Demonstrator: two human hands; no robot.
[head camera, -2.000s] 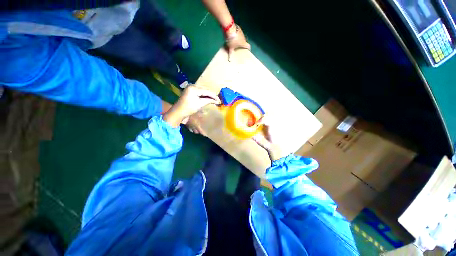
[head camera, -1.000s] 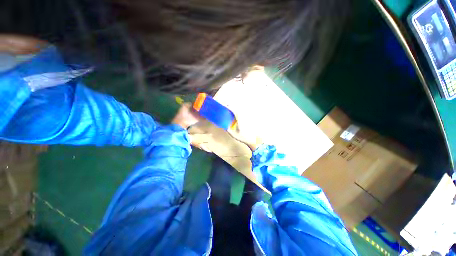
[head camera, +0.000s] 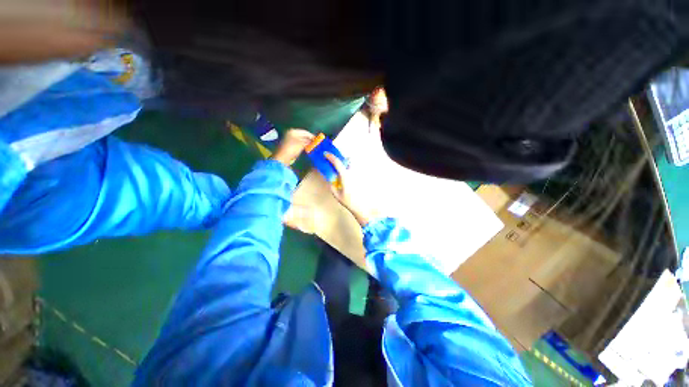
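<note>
A brown cardboard carton (head camera: 412, 198) lies before me, its top surface very bright. My right hand (head camera: 346, 193) grips the blue tape dispenser (head camera: 325, 157) over the carton's left part. The dispenser's orange edge points up and left. My left hand (head camera: 293, 145) is at the carton's left edge, right beside that orange edge. Its fingers are bent, and whether they hold anything is too small to tell. No tape strip can be made out. The carton's upper right part is hidden.
Another person's dark-covered head (head camera: 483, 98) fills the upper view. That person's hands (head camera: 377, 100) touch the carton's top and left edges. A blue sleeve (head camera: 128, 193) reaches in from the left. A folded brown carton (head camera: 544, 264) lies right. A bench edge (head camera: 656, 185) curves at far right.
The dispenser, earlier with its orange-yellow roll facing up, has turned and moved to the carton's left edge. My left hand has moved up slightly. The other person's head has come in over the carton.
</note>
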